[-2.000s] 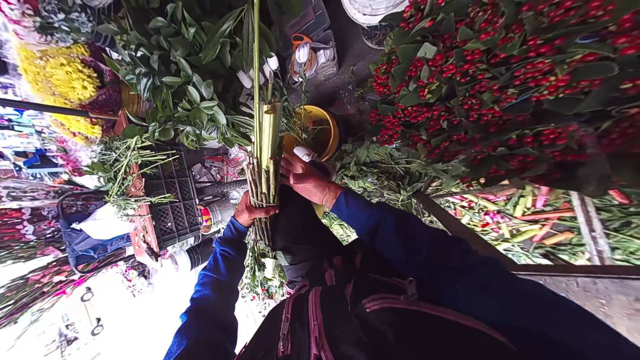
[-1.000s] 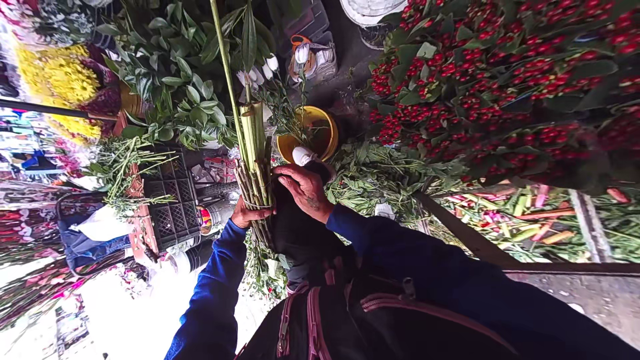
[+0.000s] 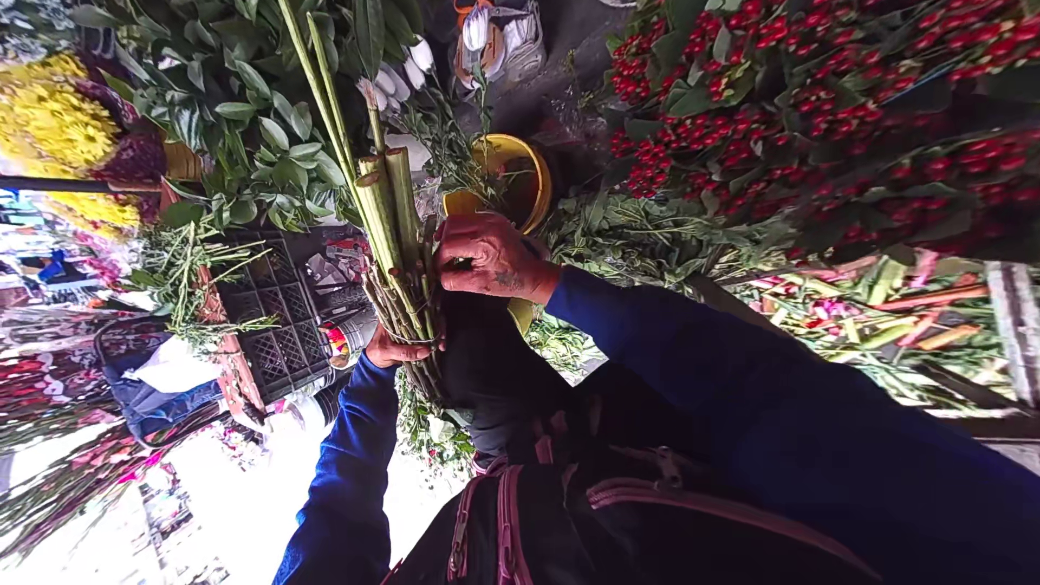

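A thick bundle of green and brown cut stems (image 3: pixel 394 236) leans slightly left in front of me. A thin tie (image 3: pixel 410 337) runs around its lower part. My left hand (image 3: pixel 396 348) grips the bundle low down at the tie, with the fingers partly hidden behind the stems. My right hand (image 3: pixel 491 258) is at the bundle's right side with its fingers curled and thumb and forefinger close together near the stems. Whether it holds a piece of the tie or a stem is too small to tell.
Behind the hands stands a yellow bucket (image 3: pixel 540 183). A black plastic crate (image 3: pixel 280 317) is at left. Red-berried branches (image 3: pixel 780 122) fill the upper right; cut stems (image 3: pixel 894 309) lie below them. Leafy greenery (image 3: pixel 244 106) and yellow flowers (image 3: pixel 57 122) are at upper left.
My right hand, earlier flat with fingers extended against the bundle, is now curled with its fingertips drawn together. The bundle's top has tilted to the left since the oldest frame. My left hand keeps its grip.
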